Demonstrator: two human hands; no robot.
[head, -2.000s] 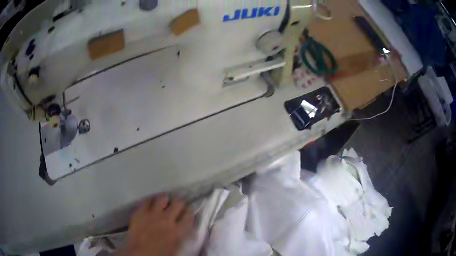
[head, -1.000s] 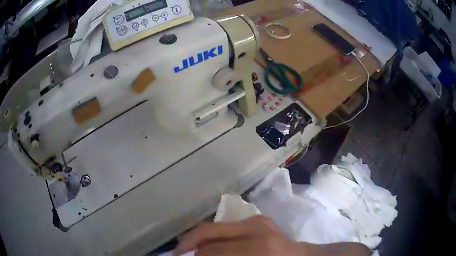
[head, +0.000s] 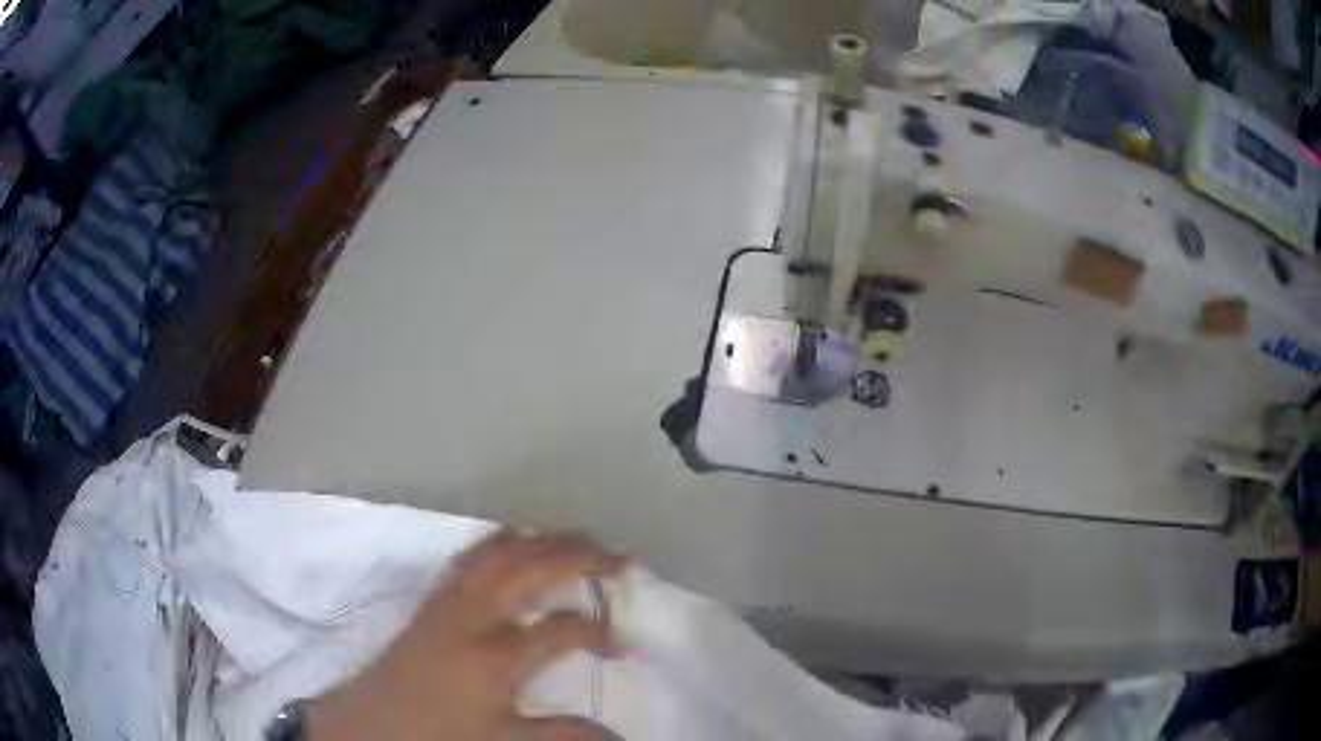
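A large white garment piece (head: 333,557) hangs over the front edge of the cream machine table and fills the bottom left and centre. A dark stitched seam line shows on it beside my fingers. My left hand (head: 485,637) comes in from the bottom left, a dark band at the wrist. It is blurred, and its fingers are closed on the white garment piece near the table's front edge. Its lower part is cut off by the picture's edge. My right hand is not in view.
A cream JUKI sewing machine (head: 1014,217) stands at the right, its needle area right of centre. Its control panel (head: 1253,167) is at the top right. A small black tray (head: 1265,595) is at the right edge. Striped blue cloth (head: 109,290) lies at the far left.
The view has swung left, so the machine stands further right and the cardboard and scissors are out of view. The hand reaching from the right is gone; my left hand is now on the cloth.
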